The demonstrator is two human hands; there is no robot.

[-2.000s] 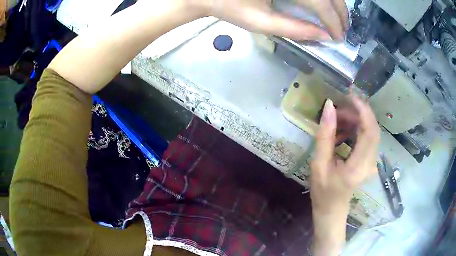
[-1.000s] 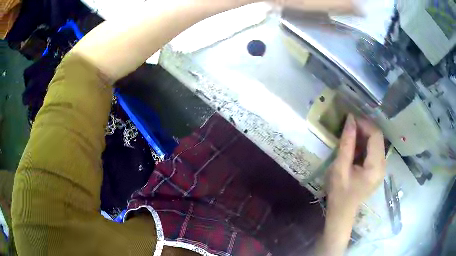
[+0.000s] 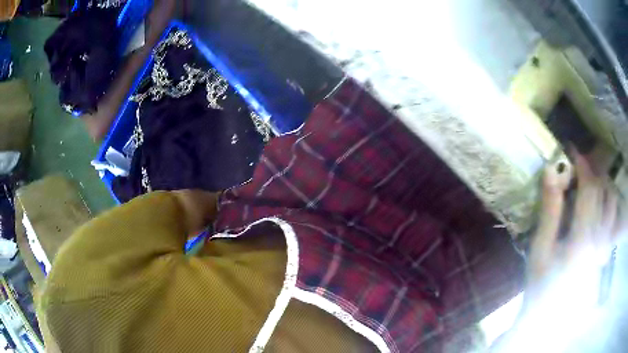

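Note:
The cream machine cover [image 3: 534,89], with a small hole and a dark opening, is at the upper right. My right hand [image 3: 575,214] is at its lower end, fingers pointing up to the opening, partly washed out by glare; whether it grips anything cannot be told. My left arm is in a mustard sleeve at the lower left. A shadowed bit of skin of my left wrist or hand [image 3: 198,208] shows past the sleeve, beside the bin; the fingers are hidden. Dark cloth with pale scrollwork [image 3: 196,138] lies in the blue bin [image 3: 231,76].
The pale table with its worn edge [image 3: 441,131] runs diagonally down to the right. The red plaid apron [image 3: 358,186] covers my lap. Another dark cloth heap [image 3: 82,58] is at the upper left. Brown boxes [image 3: 51,214] stand on the green floor at the left.
The view has swung left and down, so the bin shows more and the metal plate is out of view. My left arm has come down from the machine to beside the bin. My right hand stays by the cover.

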